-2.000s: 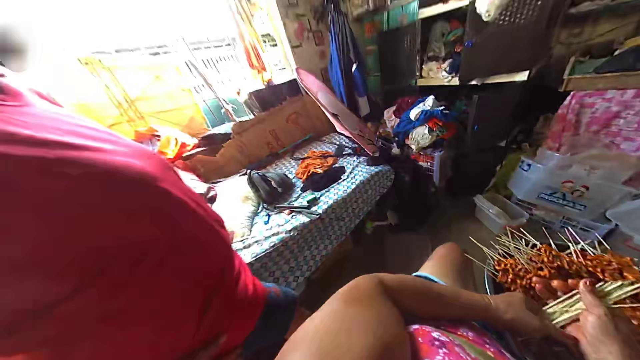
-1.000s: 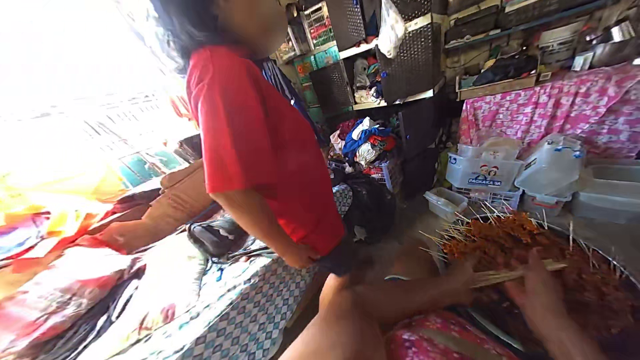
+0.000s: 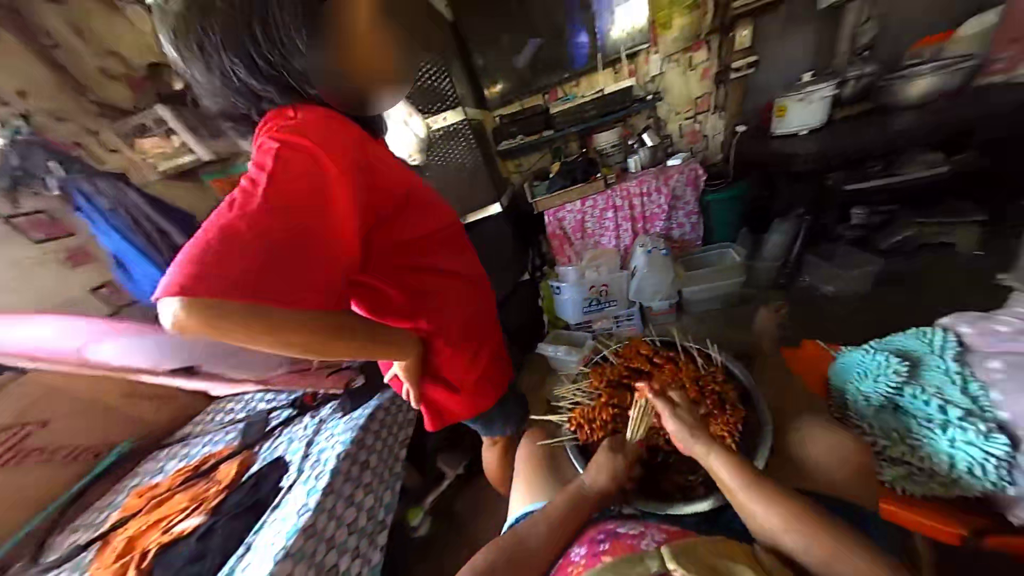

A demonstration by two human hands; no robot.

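Note:
A wide metal basin (image 3: 760, 432) rests between my knees, heaped with skewered meat (image 3: 640, 376) in reddish-brown sauce. Bare ends of the bamboo skewers stick out over its left and far rim. Above the near part of the basin, my left hand (image 3: 614, 464) is closed around a bundle of bamboo skewers (image 3: 640, 418). My right hand (image 3: 674, 418) touches the upper end of that bundle from the right, fingers partly spread. What lies beneath my left hand is hidden.
A person in a red shirt (image 3: 344, 240) stands at my left, beside a bed (image 3: 344, 464). Plastic containers (image 3: 564, 350) sit beyond the basin. A turquoise shaggy mat (image 3: 920, 408) lies on an orange seat (image 3: 920, 516) at right. Pink floral cloth (image 3: 628, 210) hangs behind.
The view has swung strongly to the right. The person in red, bent close at the left two seconds ago, now stands upright. The skewer bundle in my hands has turned from roughly level to steeply tilted.

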